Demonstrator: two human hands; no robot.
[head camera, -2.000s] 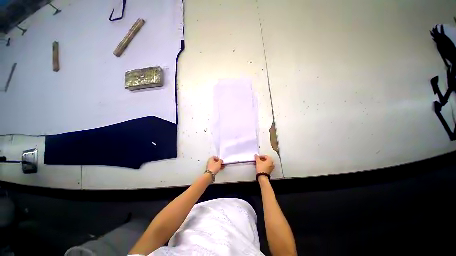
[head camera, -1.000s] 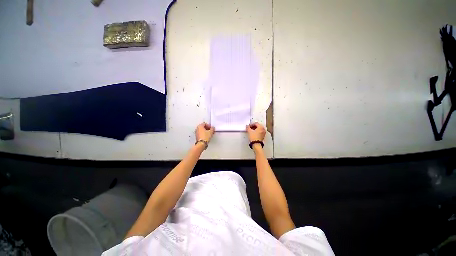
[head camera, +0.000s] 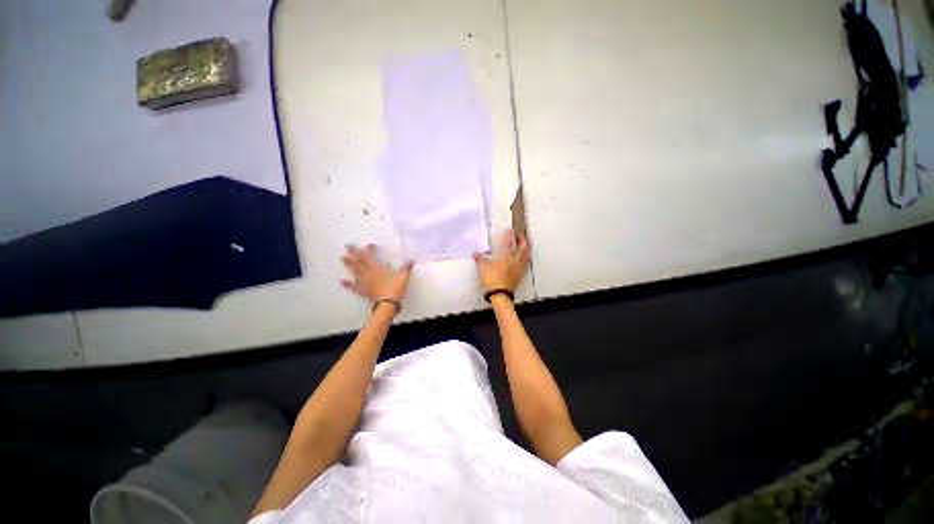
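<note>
A white-lilac paper pattern piece lies flat on the pale table, its near edge towards me. My left hand rests on the table at the paper's near left corner, fingers spread, thumb at the corner. My right hand is at the near right corner, fingers apart, thumb at the paper's edge. Neither hand grips the paper. Whether there are several sheets I cannot tell.
Left: a navy fabric panel, the lay's paper cover with a brown-gold block weight on it. Right: black fabric scraps and a table joint. Below the table edge: a white bucket on the dark floor.
My hands held the paper's near corners between fingers and thumbs; now they have let go and spread flat on the table. The view has shifted to the right.
</note>
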